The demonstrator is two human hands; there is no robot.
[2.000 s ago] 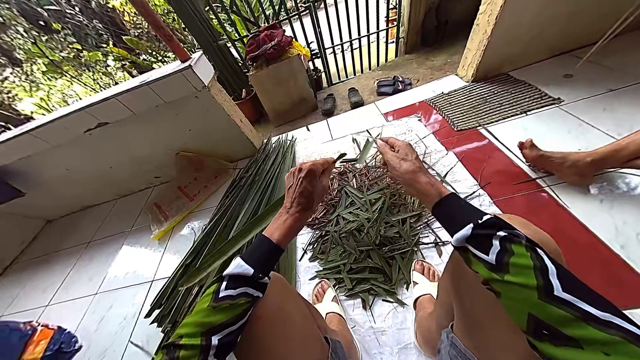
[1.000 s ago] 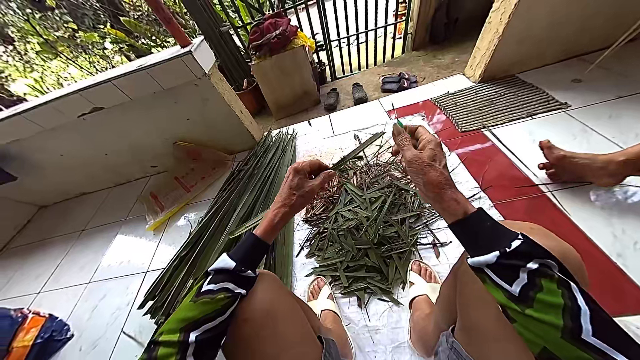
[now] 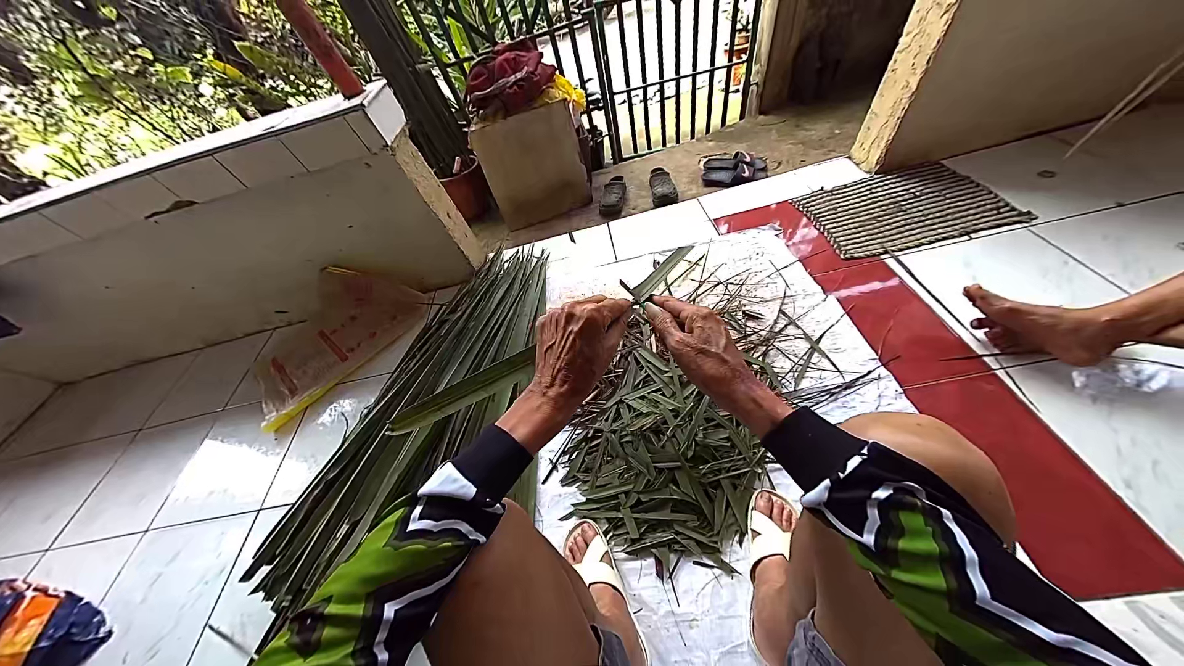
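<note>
My left hand [image 3: 581, 344] grips a long green leaf strip [image 3: 467, 393], whose tail sticks out to the lower left and whose other end rises past the fingertips. My right hand [image 3: 698, 347] meets it fingertip to fingertip, pinching something small and green at the strip; a blade cannot be made out. Below both hands is a heap of short cut leaf pieces [image 3: 661, 462], with thin brown leaf ribs [image 3: 740, 305] strewn behind it. To the left lies a bundle of long leaf strips [image 3: 370, 490]. Heap and ribs rest on a white sheet [image 3: 684, 610].
A clear plastic bag [image 3: 338, 347] lies by the low wall [image 3: 231, 268]. Another person's bare foot [image 3: 1045, 328] is at the right, near a woven mat [image 3: 911, 208]. Slippers [image 3: 663, 187], a concrete block [image 3: 532, 166] and a metal gate [image 3: 680, 74] stand farther off.
My hands were apart one second ago and now meet at the fingertips. A long strip now extends behind my left hand.
</note>
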